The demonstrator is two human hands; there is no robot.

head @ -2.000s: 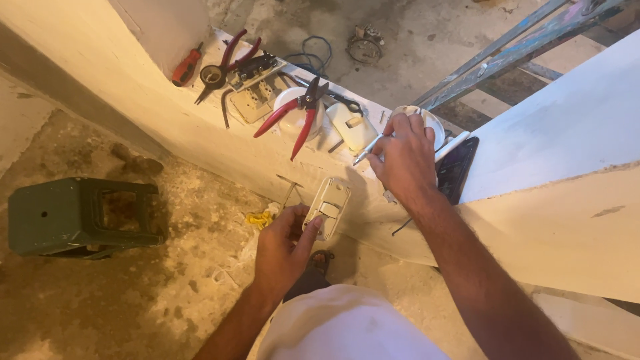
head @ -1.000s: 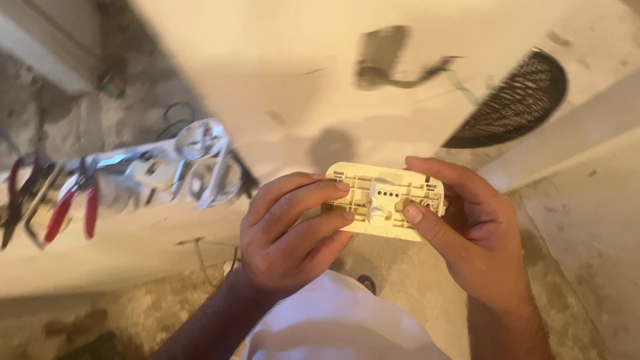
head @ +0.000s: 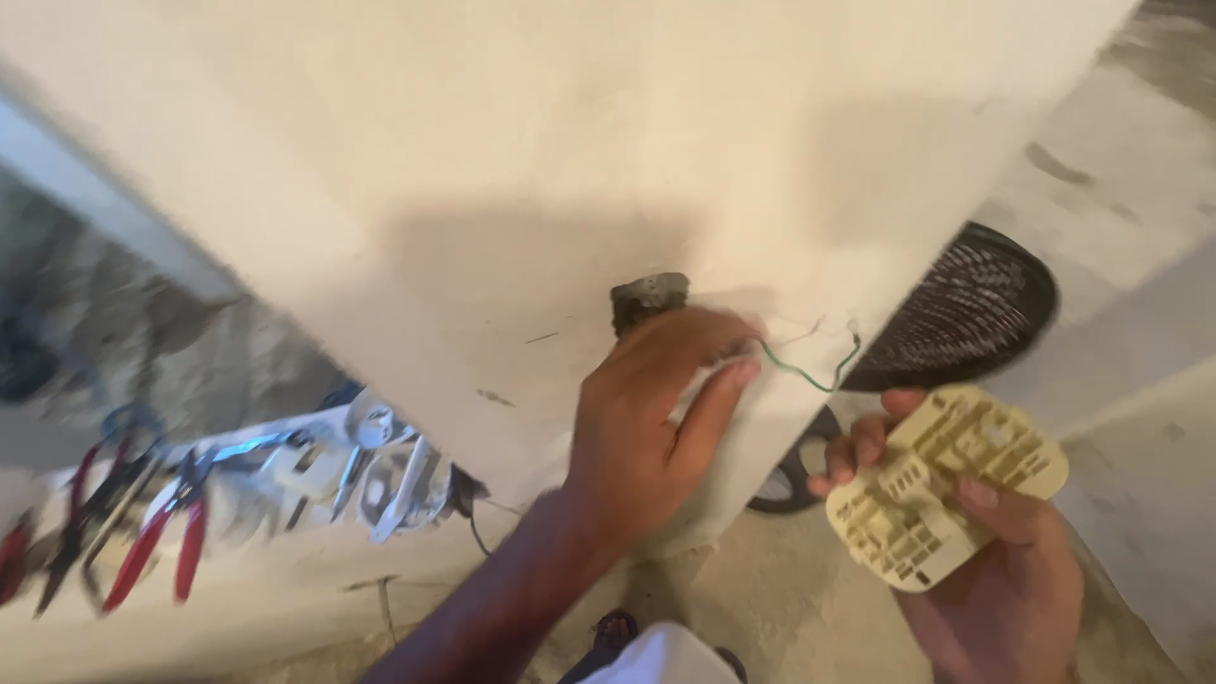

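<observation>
My left hand [head: 655,418] is at the wall, just right of and below a square wall cavity [head: 650,296]. Thumb and fingertips close on wires, one of them a green wire [head: 803,372] whose end loops out to the right. At lower right, my right hand [head: 988,541] holds a cream plastic switch or socket plate [head: 950,480], its ribbed, slotted back facing up. The plate and the wires are apart.
Red-handled pliers [head: 171,532], other hand tools and white plastic parts [head: 399,484] lie on a ledge at lower left. A black mesh fan grille [head: 969,309] stands beyond the wall's right edge. My feet are at bottom centre.
A second ago both hands were on the plate; now my left hand is at the wires and my right hand alone holds the plate. The view has swung along the wall.
</observation>
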